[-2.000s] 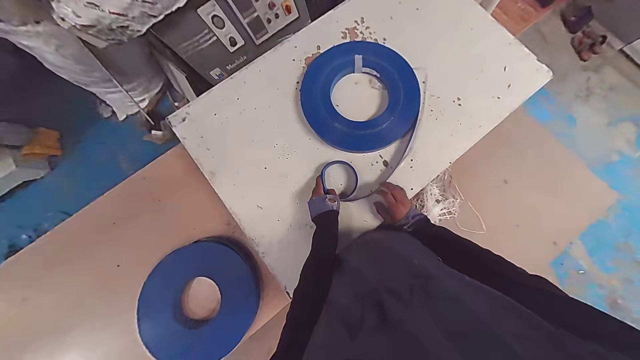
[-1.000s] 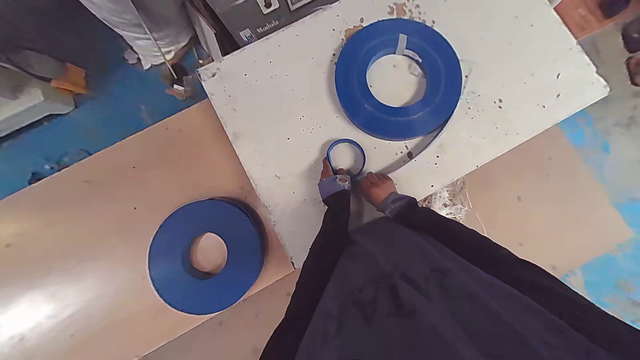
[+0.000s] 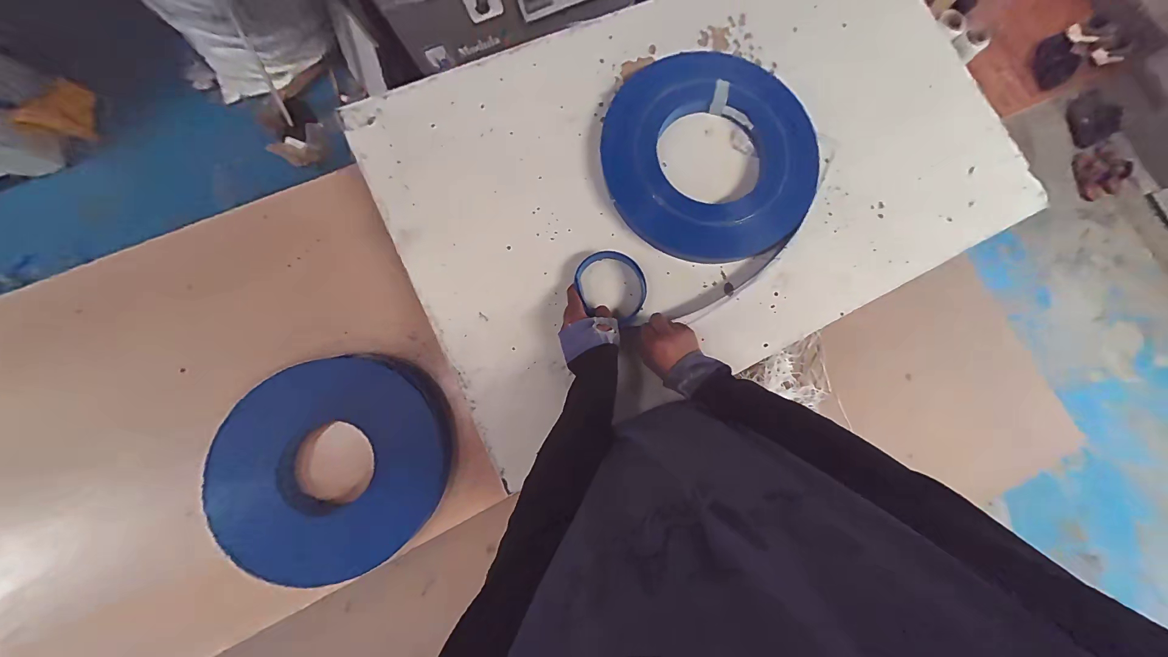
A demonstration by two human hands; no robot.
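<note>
My left hand point(image 3: 584, 315) grips the lower left side of a small blue coil of edging strip point(image 3: 642, 290), which stands on its edge on the white board point(image 3: 493, 201). Close to its right, my right hand point(image 3: 664, 339) pinches the strip point(image 3: 730, 294) that runs from the small coil in a curve to the large blue roll. That large roll point(image 3: 630, 173) lies flat on the board, with a piece of pale tape across its inner rim. Both hands wear greyish cuffs at the wrist.
A second large blue roll point(image 3: 246, 474) lies on the tan board point(image 3: 109, 365) at the left. Beyond the white board stands a grey machine panel point(image 3: 511, 32). White shredded strands point(image 3: 796, 374) hang by the near edge. A white sack point(image 3: 251, 41) stands at the upper left.
My right hand has moved left along the strip, closer to the small coil and my left hand. My left hand still holds the coil. The view has shifted.
</note>
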